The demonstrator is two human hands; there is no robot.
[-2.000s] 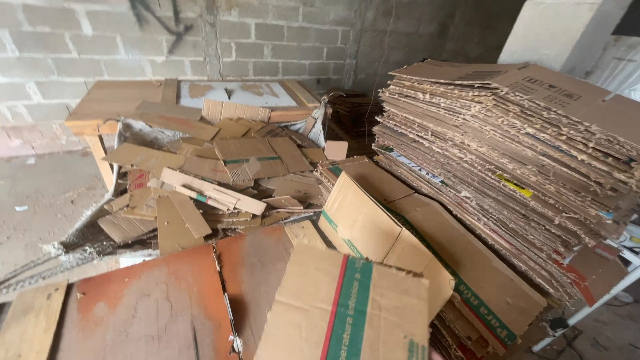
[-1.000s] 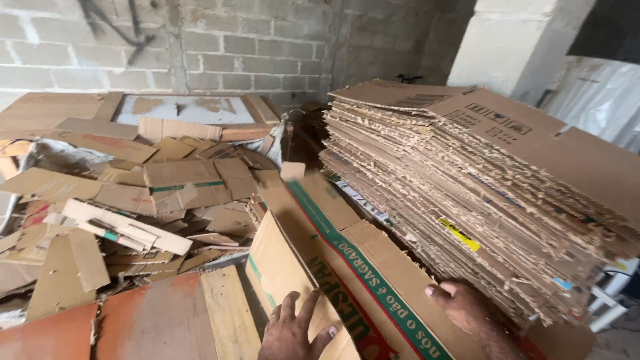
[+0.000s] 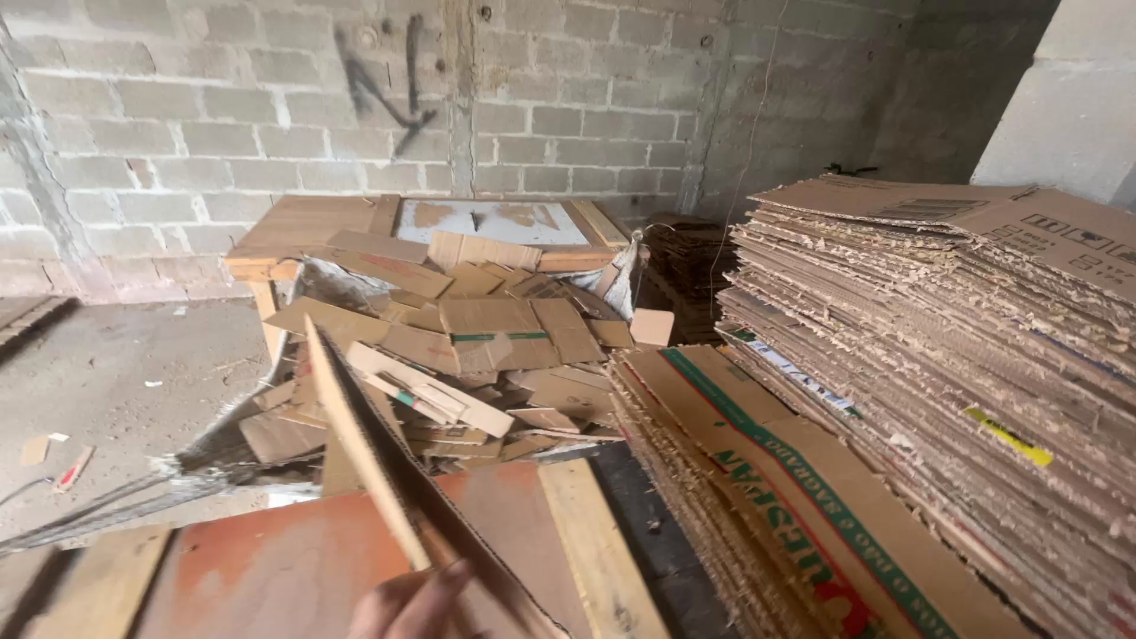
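Note:
Near the bottom centre, my left hand point(image 3: 415, 607) grips a folded cardboard sheet point(image 3: 368, 444), seen nearly edge-on and tilted up over a wooden panel point(image 3: 284, 550). My right hand is out of the frame. To the right lies a stack of flattened printed cardboard point(image 3: 781, 444) with a green and red band across its top sheet. Beyond the panel, a heap of cardboard pieces point(image 3: 497, 333) fills a large woven sack point(image 3: 626, 275).
A tall pile of flattened cardboard point(image 3: 923, 293) rises at the right. A wooden table or panel point(image 3: 311, 222) stands behind the sack, before a block wall point(image 3: 568, 115). Scraps lie on the dusty floor point(image 3: 115, 390) at the left.
The folded sheet that lay on the printed stack under my left hand is now lifted to the left, over the panel. My right hand has gone from view. The view has swung left.

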